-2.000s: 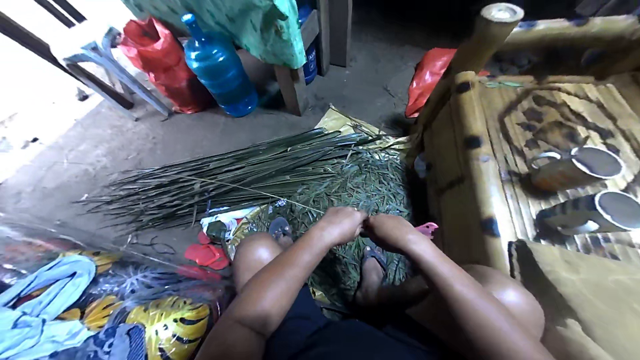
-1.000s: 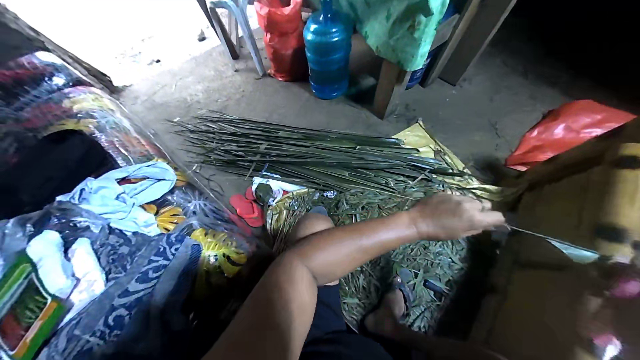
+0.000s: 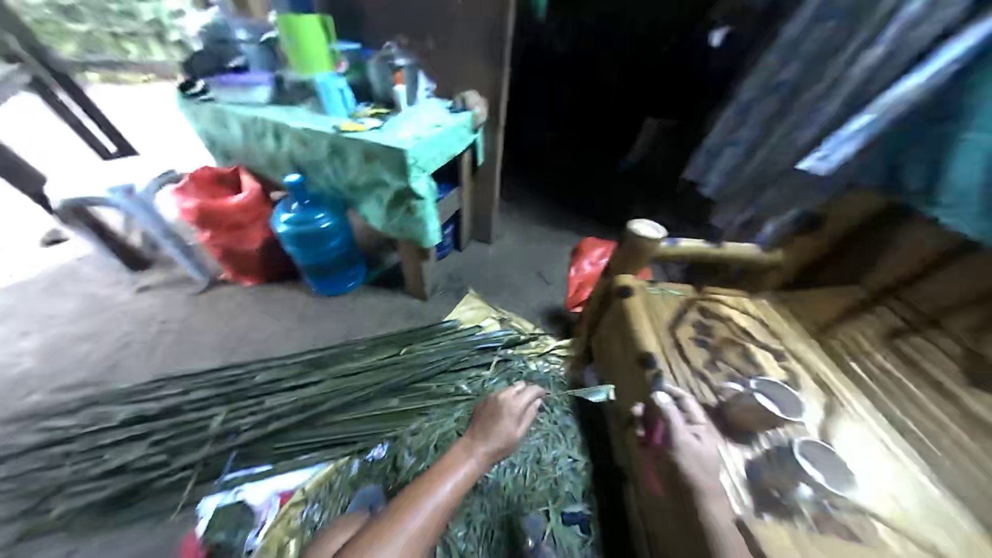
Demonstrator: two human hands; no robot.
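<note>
My left hand (image 3: 504,422) pinches the end of a thin leaf strip (image 3: 595,393), whose wider pale-green tip points right toward my other hand. My right hand (image 3: 686,438), blurred, is closed around a pink-handled tool (image 3: 657,434) beside the bamboo bench; its blade cannot be made out. Long, narrow green leaf strips (image 3: 310,395) lie in a bundle on the left. Under and around my left hand spreads a heap of short leaf trimmings (image 3: 527,480), with a yellowish sack (image 3: 484,314) showing at its far edge.
A bamboo bench (image 3: 632,333) on the right bears two mugs (image 3: 763,407). Behind it lies a red plastic bag (image 3: 589,271). Farther left are a blue water jug (image 3: 318,240), a red sack (image 3: 232,225), a plastic chair (image 3: 155,225) and a cloth-covered table (image 3: 310,155).
Two seconds ago my hands were together over the trimmings; now they are apart, with my right hand by the bench. The view has swung up and right since one second ago.
</note>
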